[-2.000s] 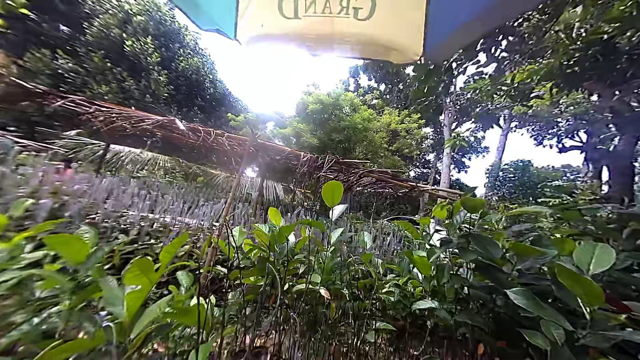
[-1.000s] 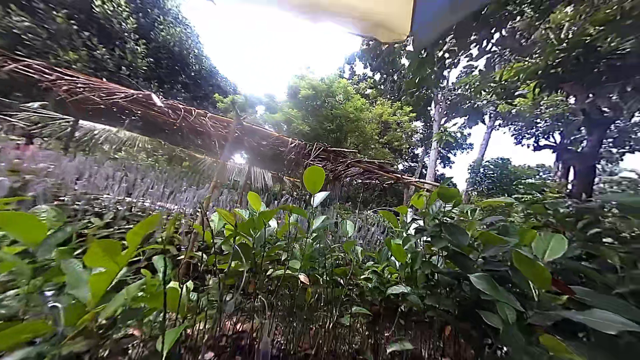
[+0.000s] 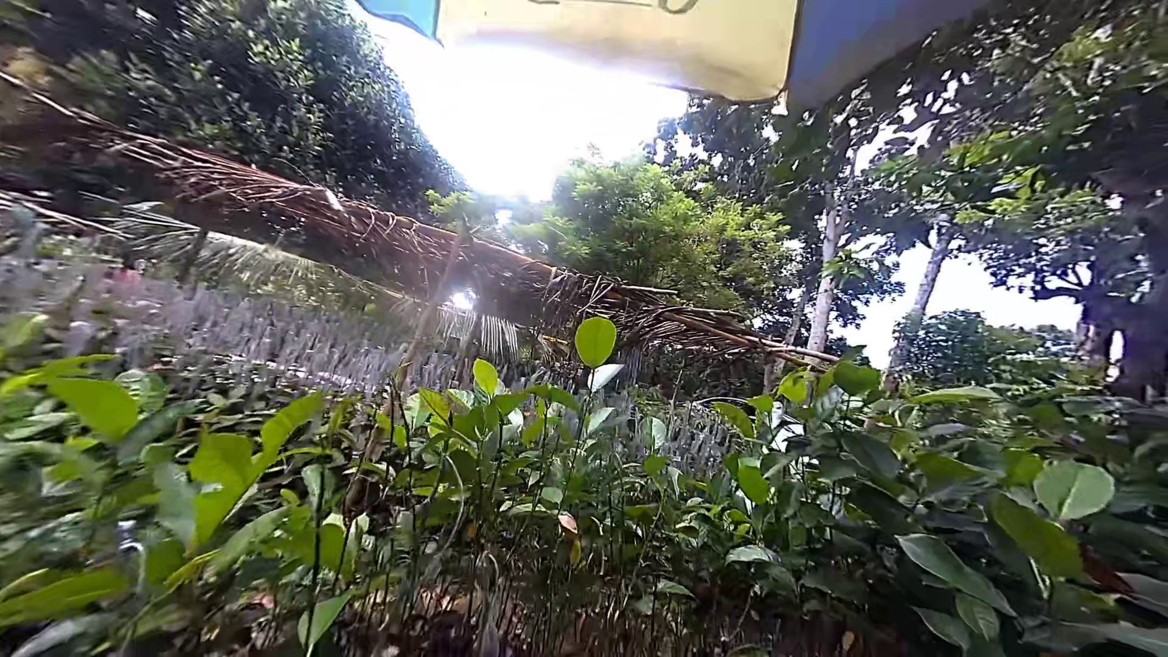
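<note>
Neither my left hand nor my right hand is in the head view. Close in front stand many leafy seedlings [image 3: 547, 493] with thin dark stems and broad green leaves. One rounded bright leaf [image 3: 595, 341] rises above the others near the middle. Larger leaves [image 3: 1075, 490] spread at the right. What the hands hold or touch cannot be seen.
A slanting roof of dry palm fronds [image 3: 365, 228] on poles crosses behind the seedlings. Pale, thin upright shapes [image 3: 210, 315] stand in rows beneath it. An umbrella's cream panel [image 3: 620, 41] hangs overhead. Trees [image 3: 826, 265] rise behind.
The umbrella edge overhead shows less than two seconds ago, and more than one second ago. The view has shifted slightly.
</note>
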